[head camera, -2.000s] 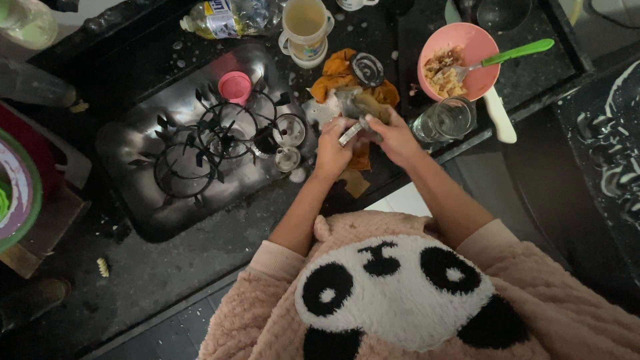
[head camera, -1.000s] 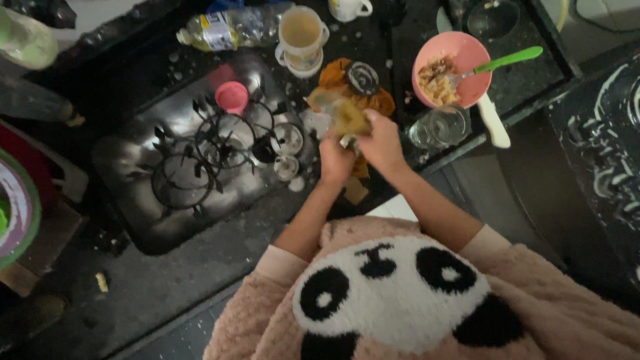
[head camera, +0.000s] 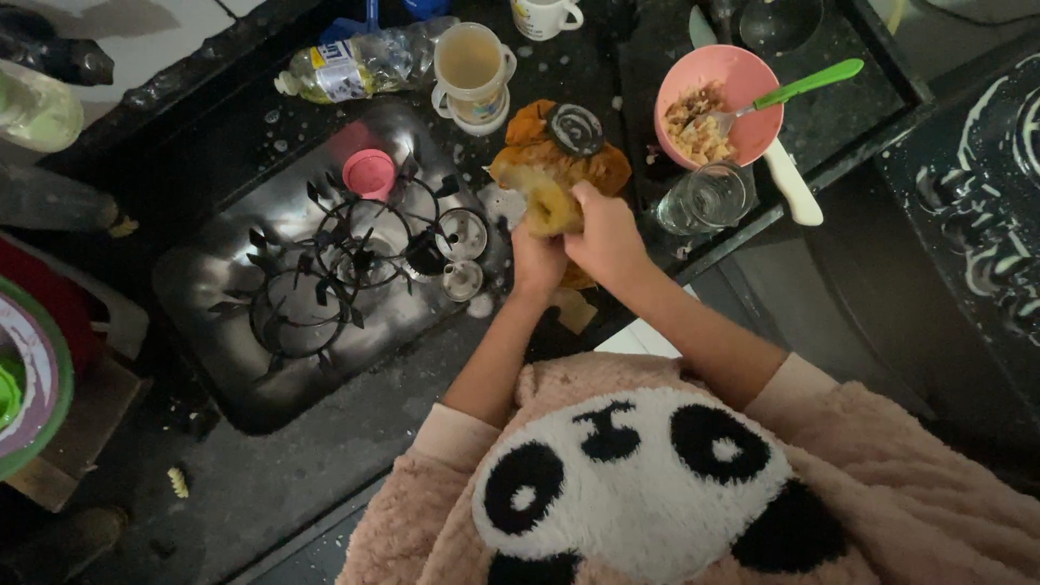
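Observation:
My right hand (head camera: 605, 236) grips a worn yellow sponge (head camera: 552, 203), held over the counter to the right of the sink. Close against it, my left hand (head camera: 538, 258) sits under the sponge; its fingers are mostly hidden, and what it holds cannot be made out. Just beyond both hands lies a wet orange cloth (head camera: 605, 168) with a round dark burner cap (head camera: 575, 130) on it. Black pan supports (head camera: 305, 305) and a pink cup (head camera: 370, 173) rest in the steel sink (head camera: 244, 406). Metal burner parts (head camera: 462, 234) are by the sink's right side.
Stacked cups (head camera: 471, 73), a plastic bottle (head camera: 341, 69) and a white mug (head camera: 543, 16) stand or lie behind. At right are a pink bowl (head camera: 764, 134) of food with a green-handled fork (head camera: 808, 84), a drinking glass (head camera: 707, 199), a white-handled knife (head camera: 795, 187) and a soapy cooktop (head camera: 967, 236).
Two seconds ago a small metallic piece showed between my hands; now the yellow sponge covers that spot. My hands stay close together near the orange cloth.

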